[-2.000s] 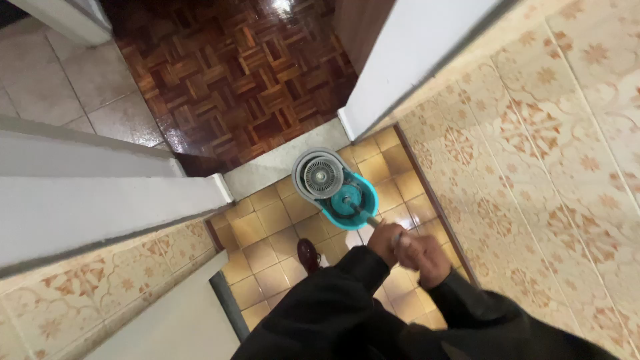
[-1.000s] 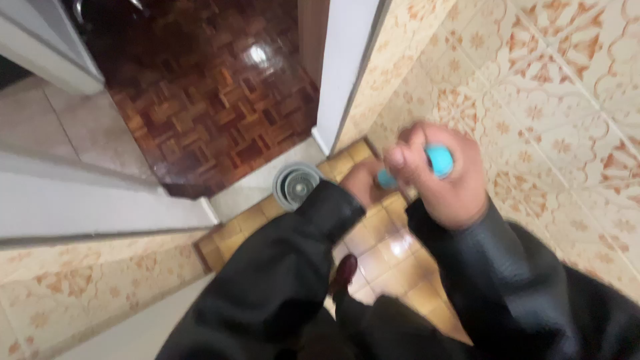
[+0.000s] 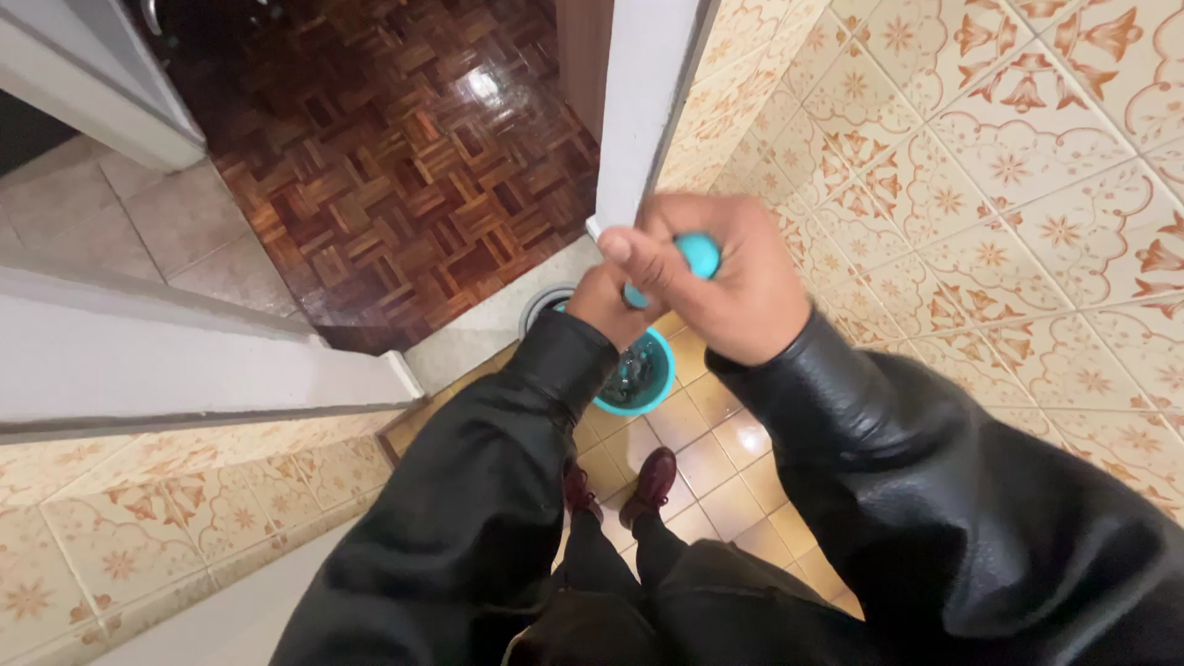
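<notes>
A turquoise mop handle [image 3: 696,255] stands nearly upright toward the camera, its rounded end showing between my fingers. My right hand [image 3: 731,277] wraps around the handle's top. Just below it, my left hand [image 3: 610,303] grips the same handle. Under my hands, a turquoise spin-mop bucket [image 3: 659,393] rests on the tiled floor, with dark water or mop strands inside that I cannot tell apart. The grey wringer basket [image 3: 535,301] at its far end is mostly hidden by my left hand and sleeve. The mop head is not clearly visible.
My dark red shoes [image 3: 655,476] stand on yellow-brown floor tiles [image 3: 712,467] close to the bucket. Beyond it lie a pale door threshold [image 3: 462,356] and a glossy parquet floor [image 3: 398,166]. White door frames [image 3: 638,102] and a patterned tile wall [image 3: 971,203] flank the space.
Both hands have risen toward the camera, and the turquoise end of the handle has come into view. Two seconds ago they were lower, on the handle above the bucket.
</notes>
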